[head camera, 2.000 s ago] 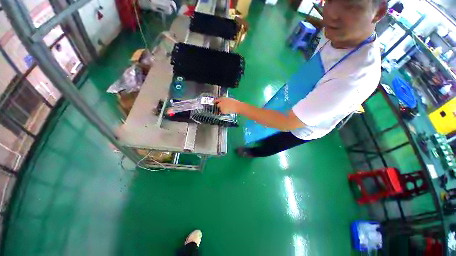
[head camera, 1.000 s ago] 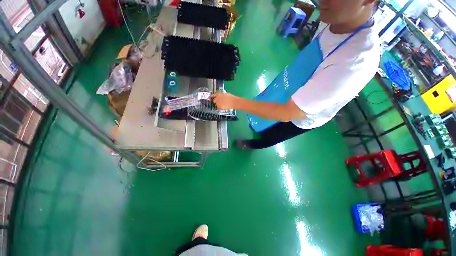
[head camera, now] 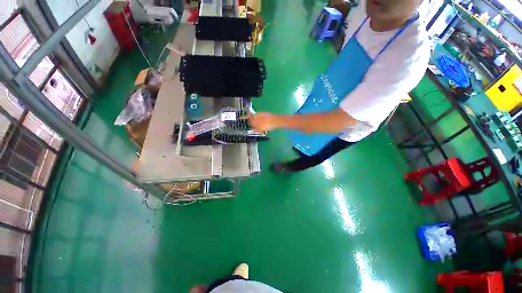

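A small skin-coloured patch at the bottom edge, seemingly my left hand (head camera: 198,288), is cut off, and its fingers do not show. My right hand is out of the picture. Ahead, a clear wrapped bundle (head camera: 205,125) with a white label (head camera: 228,115) lies at the near end of the conveyor bench (head camera: 155,154). Another person's hand (head camera: 261,122) reaches to it; whether it grips is unclear. Two black ribbed racks (head camera: 223,76) lie across the bench behind it.
A person in a blue apron (head camera: 335,86) stands right of the bench. A grey metal frame (head camera: 74,123) rises at left. Red stools (head camera: 443,180) and a blue bin (head camera: 438,241) stand at right by a workbench (head camera: 483,134). Crumpled plastic (head camera: 135,107) lies left of the bench.
The bench and racks have shifted slightly left in view. The other person's arm stays extended to the bundle. My clothing and the skin-coloured patch have come in at the bottom edge.
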